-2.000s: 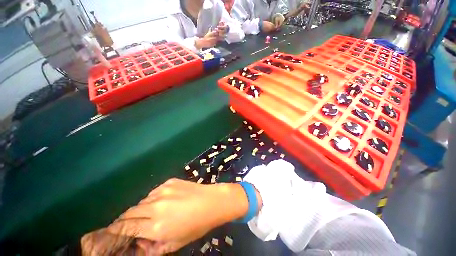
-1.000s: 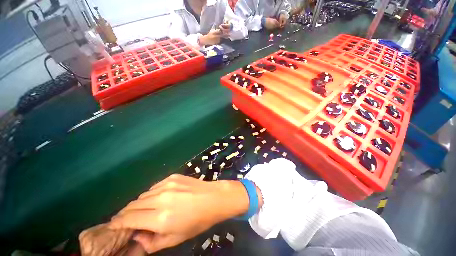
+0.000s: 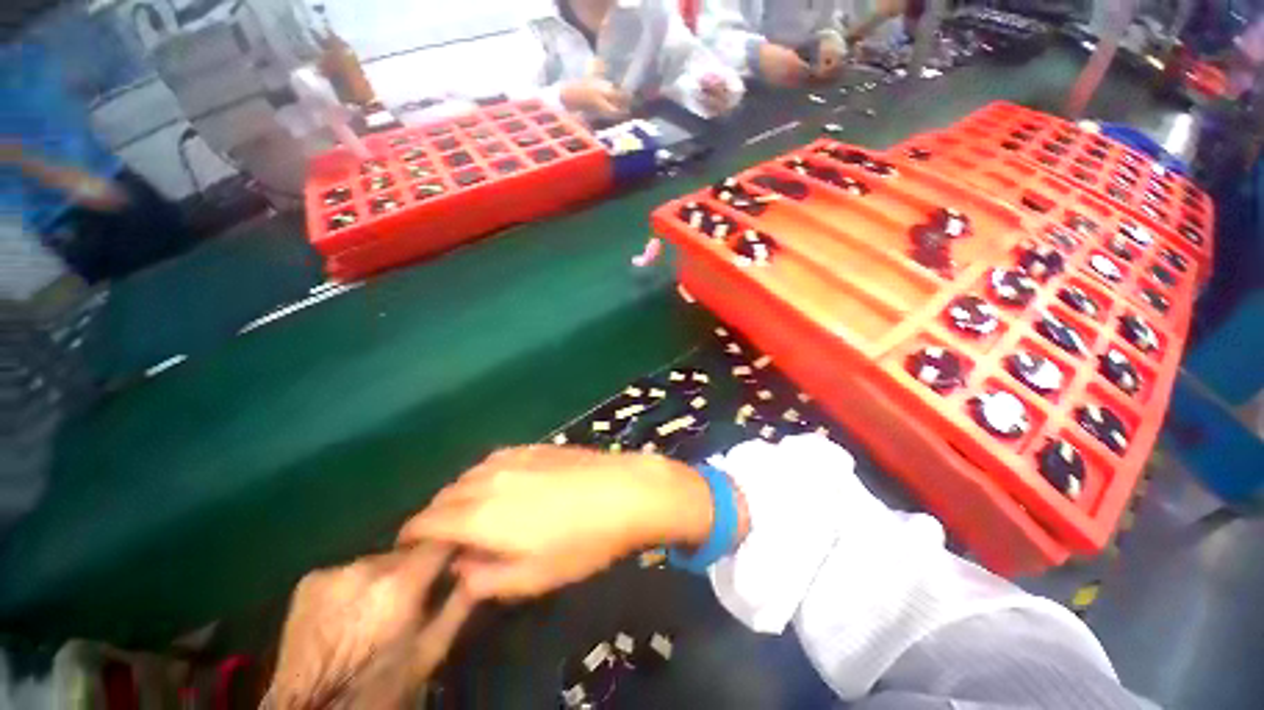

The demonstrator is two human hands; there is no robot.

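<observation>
My right hand (image 3: 562,520), with a blue wrist band (image 3: 718,516) and a white sleeve, is at the lower middle. Its fingers meet my left hand (image 3: 363,624), which is lower left, blurred and cut by the bottom edge. Whether either hand holds anything is hidden. Many black round units with cream tape tabs (image 3: 665,405) lie loose on the bench beyond my right wrist, and a few more units (image 3: 610,659) lie below it. A red-orange compartment tray (image 3: 887,395) at the right holds black discs, some with white faces.
Another red tray (image 3: 464,208) with discs stands across the green strip (image 3: 402,361). More trays adjoin at the back right. People in white smocks sit at the far side, their hands (image 3: 596,97) visible. A blurred person in blue (image 3: 56,153) is at upper left. A pink thing (image 3: 646,253) lies by the tray.
The view has shifted, so the trays sit further right. My left hand shows more and has risen in the picture, still meeting my right. The person in blue has come into view at left.
</observation>
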